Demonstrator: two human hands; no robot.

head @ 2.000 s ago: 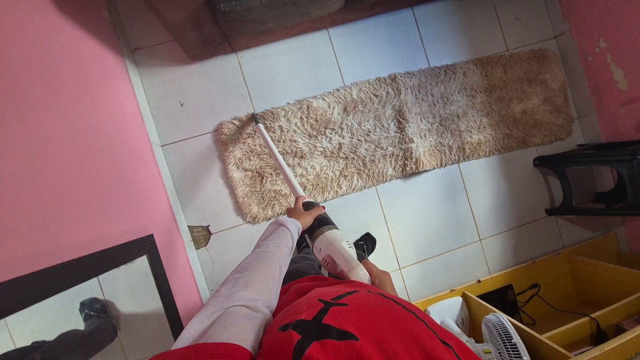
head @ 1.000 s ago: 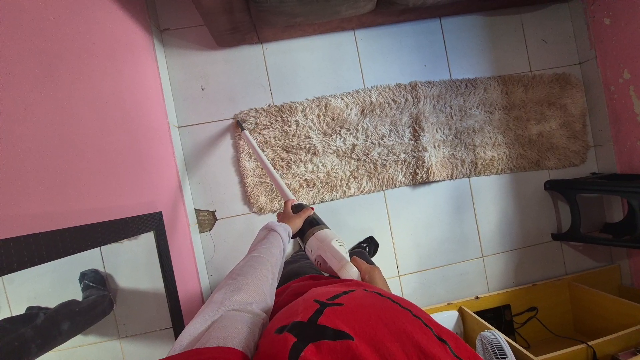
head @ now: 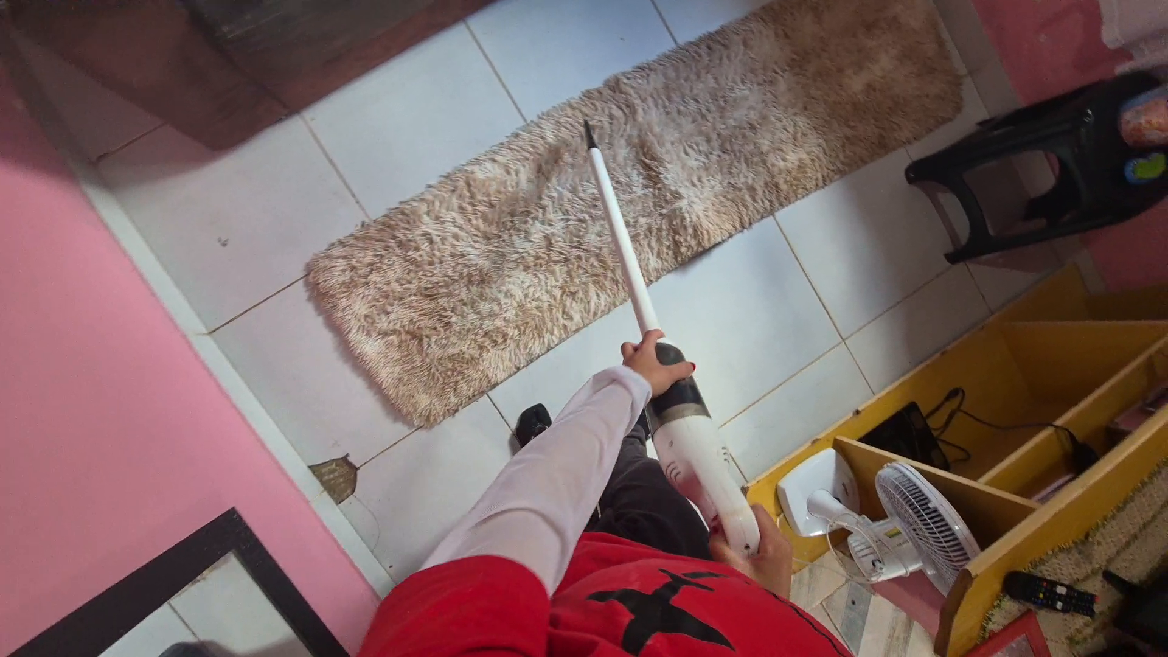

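Note:
A white and black handheld stick vacuum cleaner [head: 689,447] runs from my waist out over the floor. My left hand [head: 655,363] is closed around its dark front part, where the white tube starts. Lower down, my right hand [head: 762,550] grips the rear handle, its fingers partly hidden behind it. The narrow black nozzle [head: 590,135] at the tube's far end is over the shaggy beige rug [head: 474,283], near its far long edge; whether it touches the pile I cannot tell.
A yellow wooden shelf unit [head: 967,566] with a white fan [head: 922,520] lies at the lower right. A black plastic stool [head: 1004,173] stands beyond it. Dark furniture [head: 301,55] borders the top left; a black-framed mirror [head: 265,557] is by the pink wall [head: 137,411].
The nozzle has moved from the rug's left end to farther right along its far side. Both hands still hold the vacuum cleaner. The view has turned noticeably.

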